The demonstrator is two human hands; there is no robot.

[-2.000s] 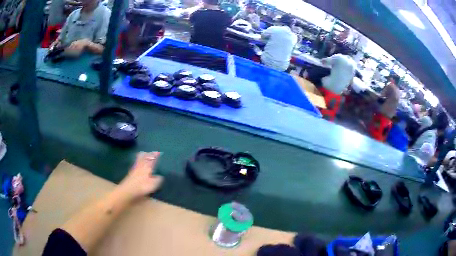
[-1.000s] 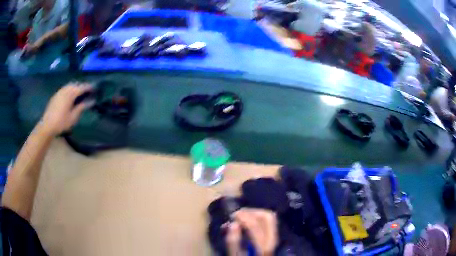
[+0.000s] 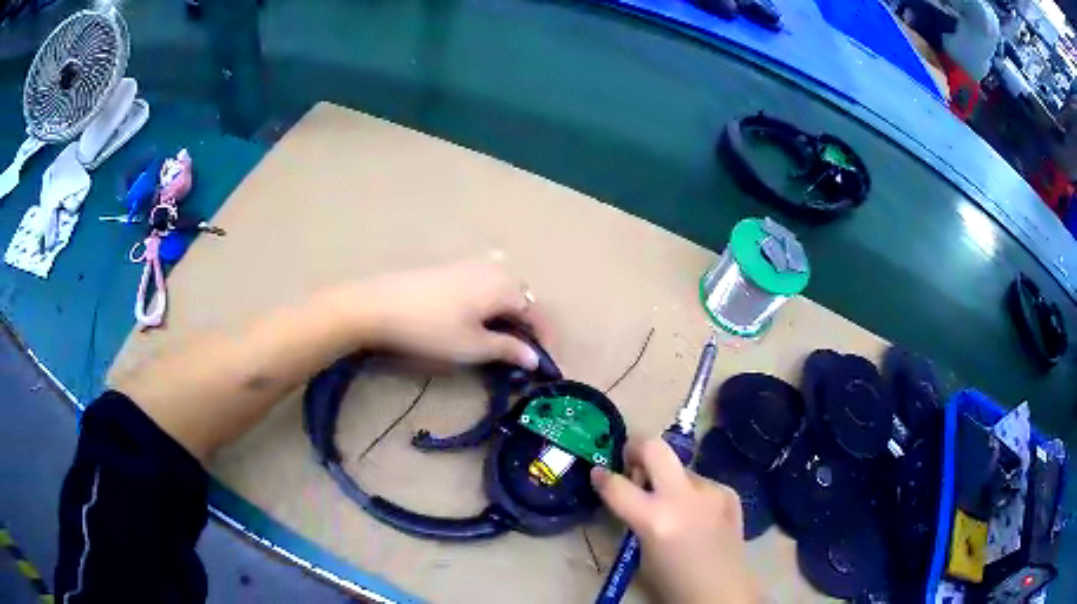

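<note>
A black headphone set [image 3: 402,516] lies on the tan board. Its open ear cup [image 3: 555,501] shows a green circuit board [image 3: 565,425] and a silver battery with yellow tape [image 3: 550,463]. My left hand [image 3: 472,319] grips the black arm at the top of the cup. My right hand [image 3: 679,513] holds the soldering iron [image 3: 697,395] like a pen, its tip pointing up and away from the cup, near the solder spool. The right fingertips are at the cup's right edge. Thin dark wires lie around the headphones.
The solder spool [image 3: 754,277] stands at the board's far edge. Black oval plates [image 3: 827,472] are piled at right beside the blue tray [image 3: 945,507]. More headphones [image 3: 797,165] lie on the green belt [image 3: 532,106]. Keys with a pink strap [image 3: 151,283] and a white fan [image 3: 77,77] are at left.
The headphones my left hand held at the belt now lie on the board before me. My right hand has come from the black pile to the cup with the iron. The view has turned down and left.
</note>
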